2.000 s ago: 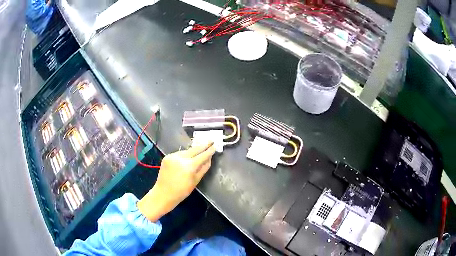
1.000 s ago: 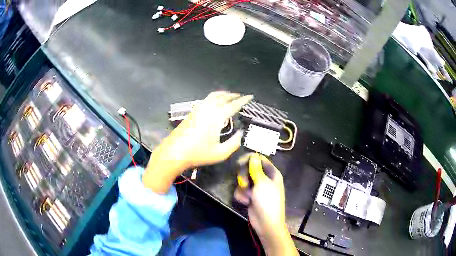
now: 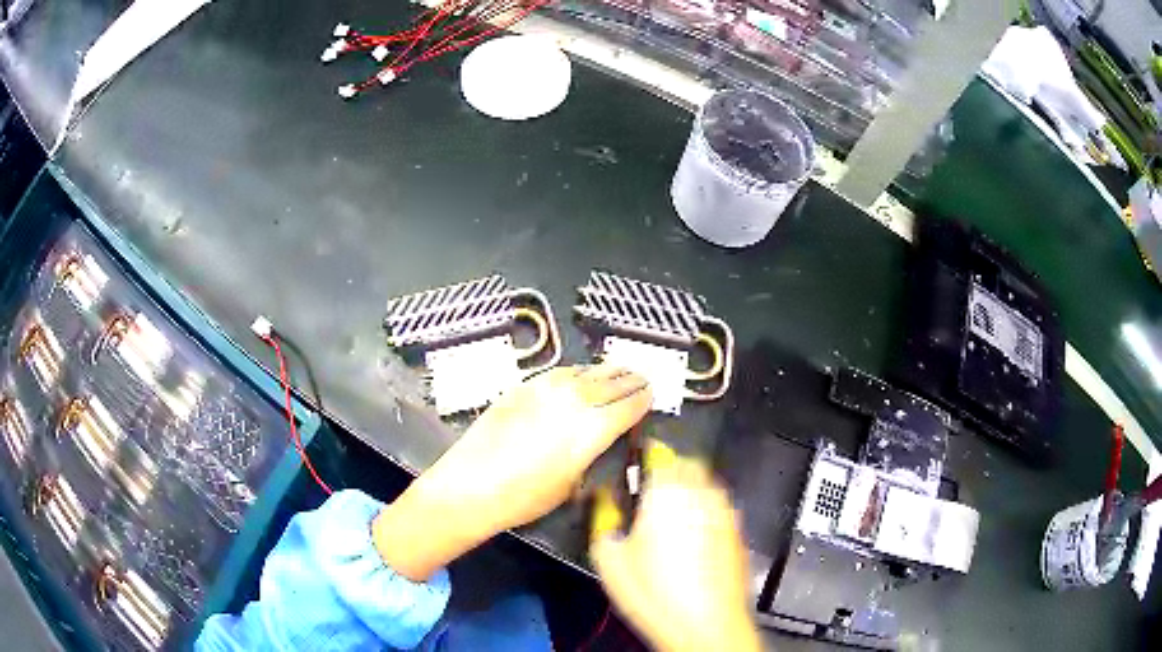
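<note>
Two heatsinks with silver ridged fins and bent heat-pipe tubes lie side by side on the bench, the left heatsink and the right heatsink. Each has a white square face toward me. My left hand has its fingertips on the white face of the right heatsink; whether they grip anything is hidden. My right hand, blurred, with yellow finger cots, is just below it at the bench edge. A small white connector shows between the hands; what holds it is unclear.
A teal crate with heatsinks in clear pockets is at left, a red lead beside it. Behind are red wires, a white lid and a cup. At right are a stencil jig, another black jig and a paste tub.
My left hand has moved from the left heatsink to the right one. My right hand has come into view and stays near the bench edge. The view has shifted, moving the bench items leftward.
</note>
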